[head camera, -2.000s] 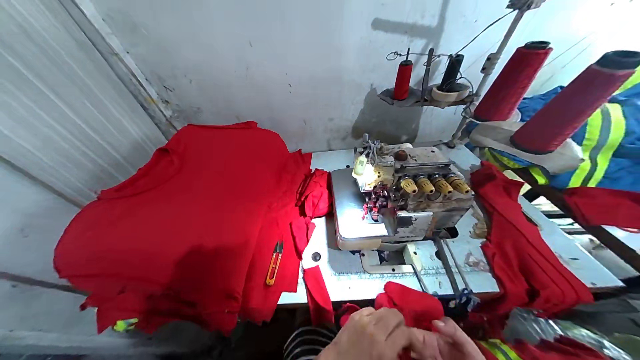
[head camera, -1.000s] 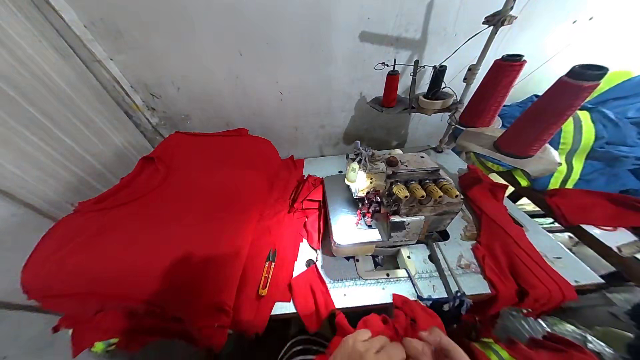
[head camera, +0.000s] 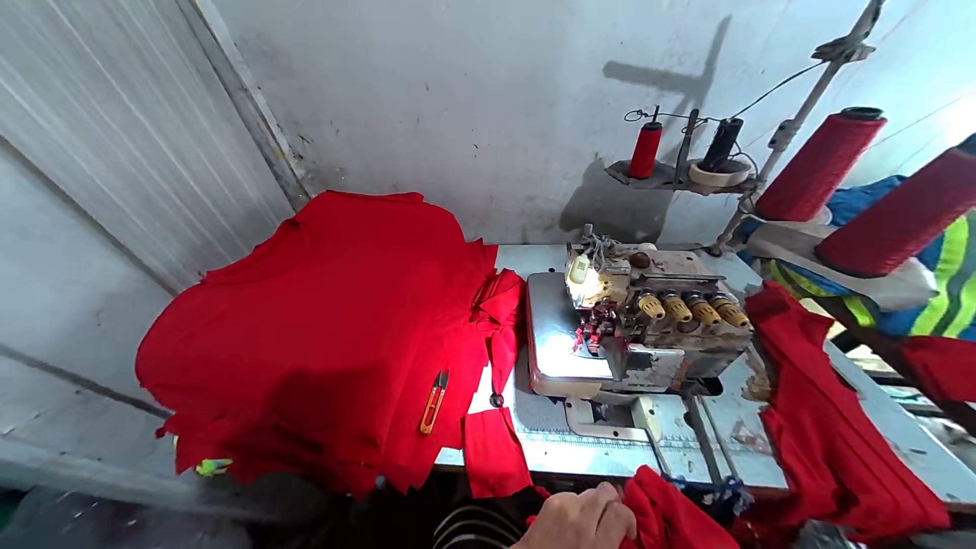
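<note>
My left hand (head camera: 583, 518) is at the bottom edge, its fingers closed on bunched red fabric (head camera: 671, 515) in front of the sewing table. My right hand is not visible; the fabric or the frame edge hides it. A flat red fabric strip (head camera: 496, 454) hangs over the table's front edge, left of my left hand. Beyond the hand stands an overlock sewing machine (head camera: 656, 320), its lamp lit. A pile of red fabric pieces (head camera: 328, 328) lies at the left, with orange-handled thread snips (head camera: 434, 402) on top.
More red fabric strips (head camera: 831, 427) lie right of the machine. Large red thread cones (head camera: 823, 164) and a small red spool (head camera: 646, 151) stand on the thread stand behind. A grey wall (head camera: 457, 114) closes off the back. Blue cloth with reflective yellow bands (head camera: 953, 259) is at far right.
Both hands showed at the bottom earlier; now only my left hand shows, and the right has gone out of sight. The red fabric by the hands has shifted.
</note>
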